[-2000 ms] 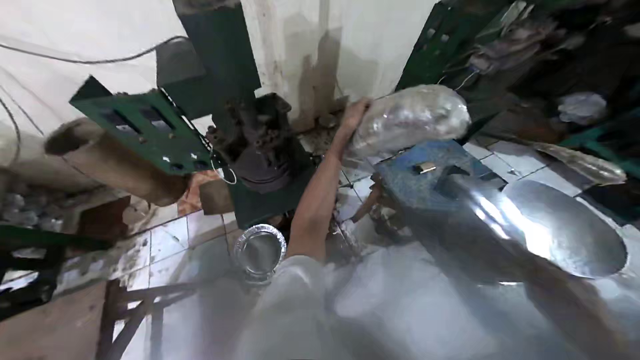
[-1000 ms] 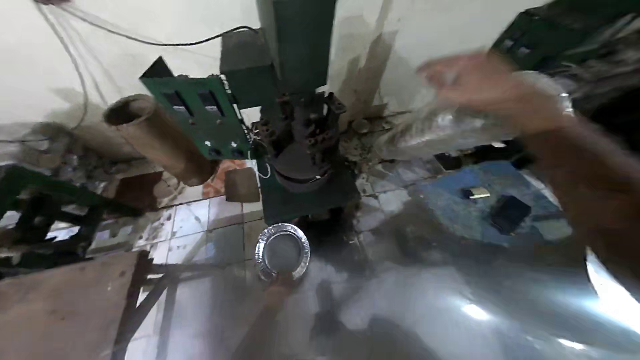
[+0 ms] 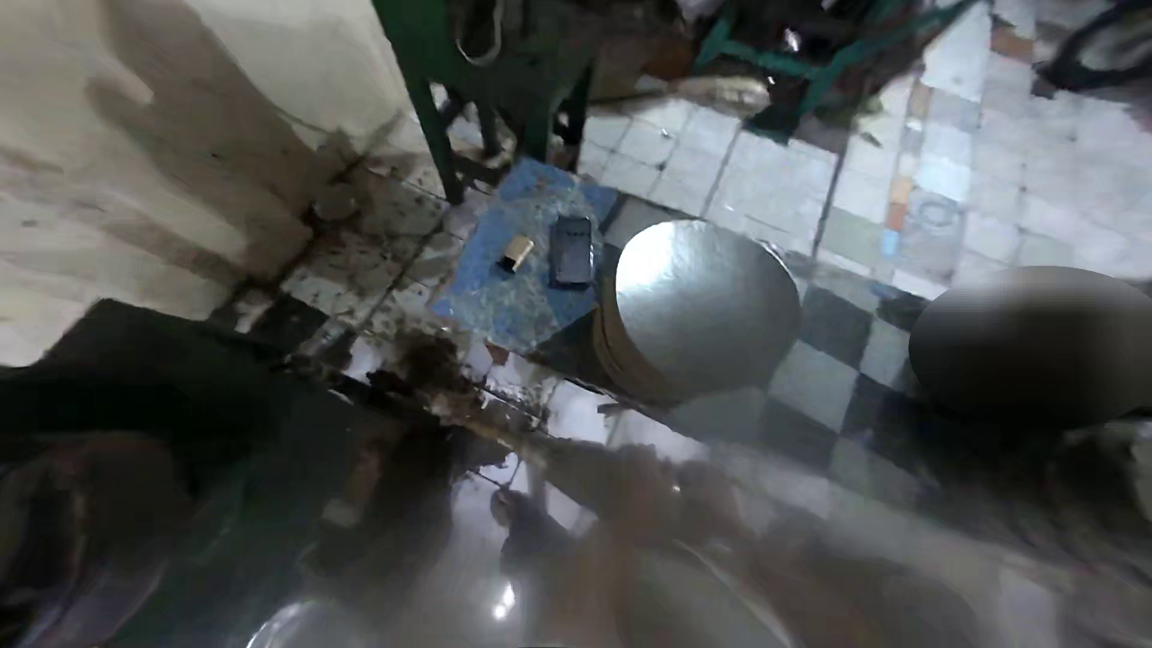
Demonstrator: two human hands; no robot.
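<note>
A stack of round silver-faced sheets [image 3: 706,310] stands right of the middle, its brown layered side showing at the left. To its left, a black phone [image 3: 571,252] and a small tan and black object [image 3: 516,254] lie on a worn blue board [image 3: 490,301]. At the far right is a dark, blurred round sheet [image 3: 1035,346]. Low in the middle, a skin-coloured blur [image 3: 630,504] may be one of my hands or forearms; which one, and what it touches, cannot be made out. Neither hand shows clearly. A shiny, blurred surface crosses the bottom edge.
Green metal machine legs [image 3: 441,144] stand behind the blue board, near the stained wall [image 3: 180,171]. Another green metal frame [image 3: 792,58] is at the top. Dirt and scraps lie on the tiled floor [image 3: 666,162]. A dark green machine part [image 3: 270,468] fills the lower left.
The view has swung far to the right. The raised arm seen one second ago at the right no longer shows there, and the silver-faced stack is now in full view.
</note>
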